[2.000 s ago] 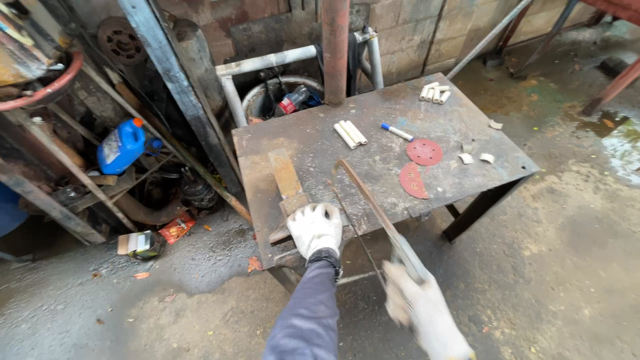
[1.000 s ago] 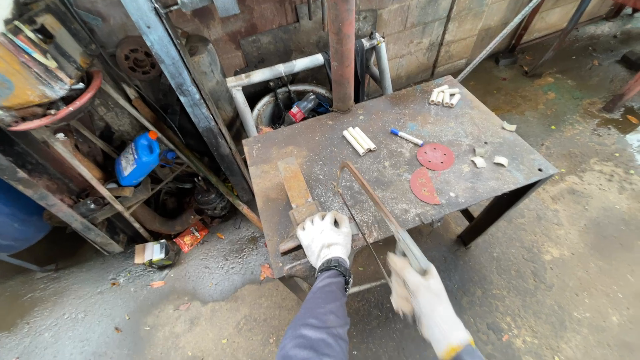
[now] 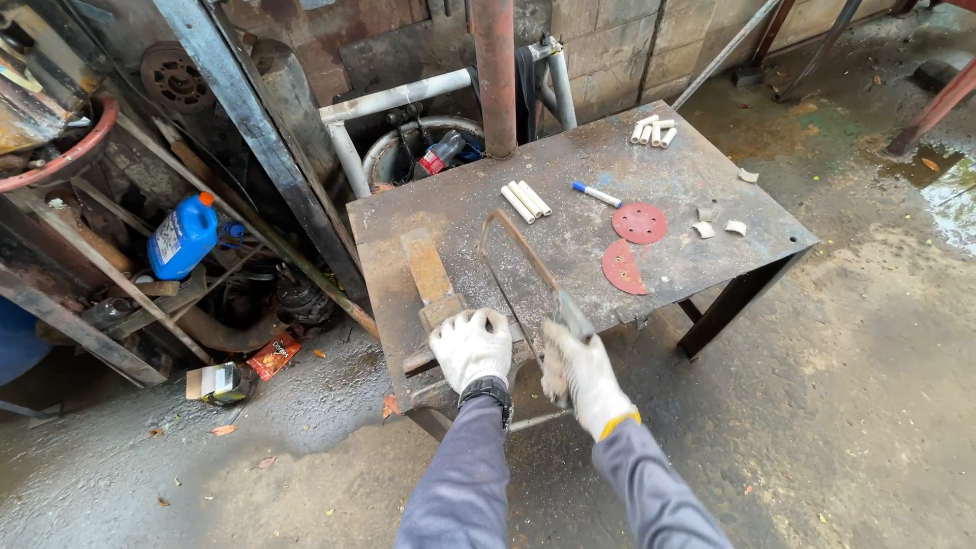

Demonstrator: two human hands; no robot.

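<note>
White knitted gloves cover both hands. My left hand (image 3: 473, 349) presses down at the jaw of a rusty bench vise (image 3: 441, 311) on the near left of a steel table (image 3: 473, 229); whatever lies under its fingers is hidden. My right hand (image 3: 585, 375) grips the handle of a hacksaw (image 3: 526, 248), whose frame points away over the table and whose blade runs close to the right of my left hand. Beyond the saw lie white plastic tube pieces (image 3: 526, 201), a blue-capped marker (image 3: 597, 194) and red sanding discs (image 3: 640, 223), one of them cut.
More short tubes (image 3: 653, 131) lie near the table's far edge, and curved white scraps (image 3: 703, 229) on its right. A red-brown post (image 3: 496, 76) rises behind the table. Metal bars (image 3: 259, 137) and a blue jug (image 3: 183, 236) stand at the left.
My left hand stays at the vise and the hacksaw remains in my right hand. The view has shifted somewhat. No object on the table has plainly moved.
</note>
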